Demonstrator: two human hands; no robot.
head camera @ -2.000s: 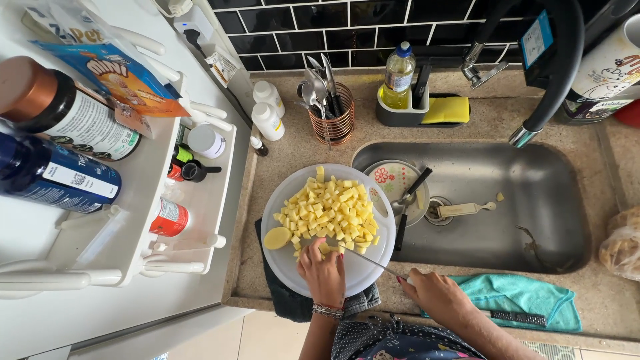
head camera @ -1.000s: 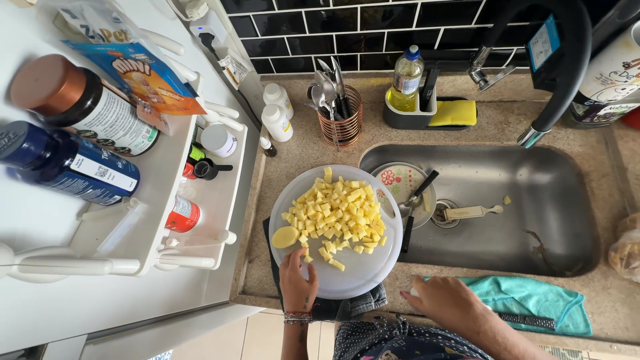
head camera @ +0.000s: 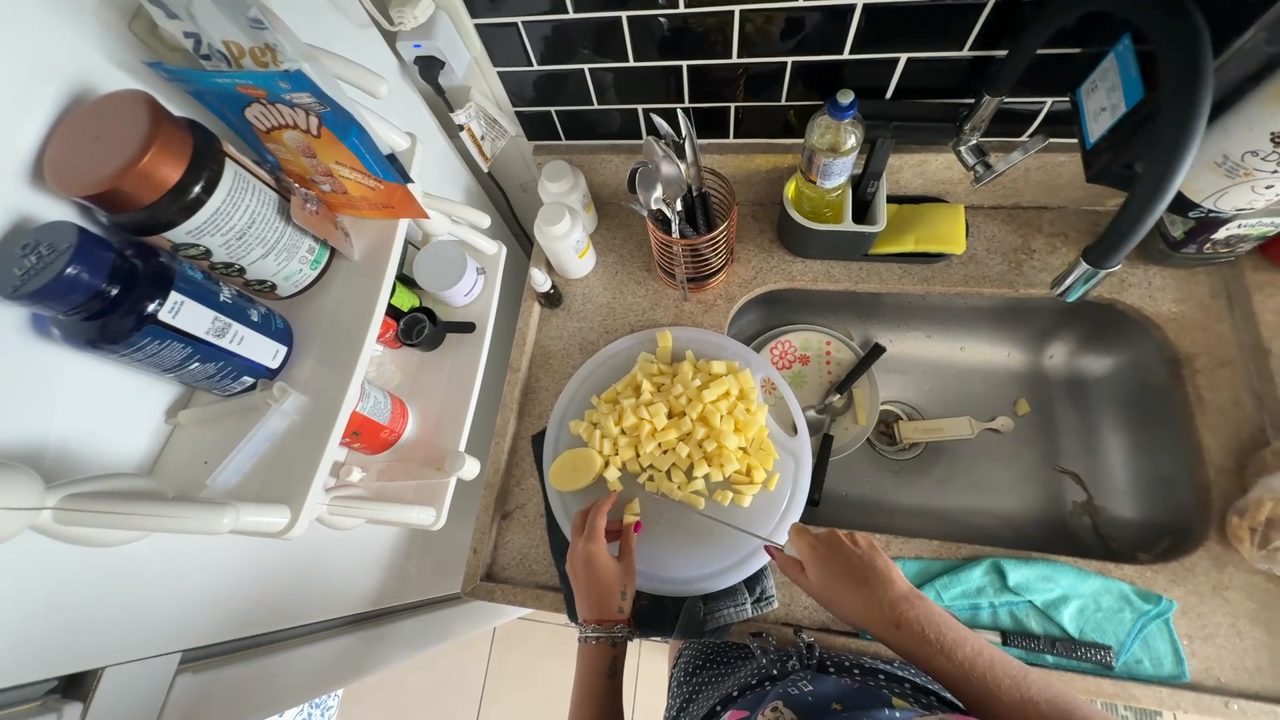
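Observation:
A round white cutting board [head camera: 690,560] lies on the counter and partly over the sink's left edge. Diced potato [head camera: 680,420] is heaped on it, with a flat-sided potato piece [head camera: 575,468] at the heap's left. My left hand [head camera: 603,560] holds a small potato piece [head camera: 631,512] between thumb and fingers at the board's lower left. My right hand [head camera: 840,568] grips a knife at the board's lower right edge. The thin knife blade [head camera: 735,525] points up and left over the board, its tip near the heap's lower edge. The knife's handle is mostly hidden by my fingers.
The steel sink [head camera: 1000,400] holds a flowered plate [head camera: 800,360] with black-handled cutlery. Behind stand a copper wire cutlery holder [head camera: 705,240], a dish soap bottle [head camera: 828,165] and a yellow sponge [head camera: 918,228]. A turquoise cloth [head camera: 1060,610] lies at the front right; door shelves [head camera: 330,440] with bottles stand left.
The small cubes near my left fingers a second ago no longer lie apart from the heap. The knife blade, not visible then, now shows over the board.

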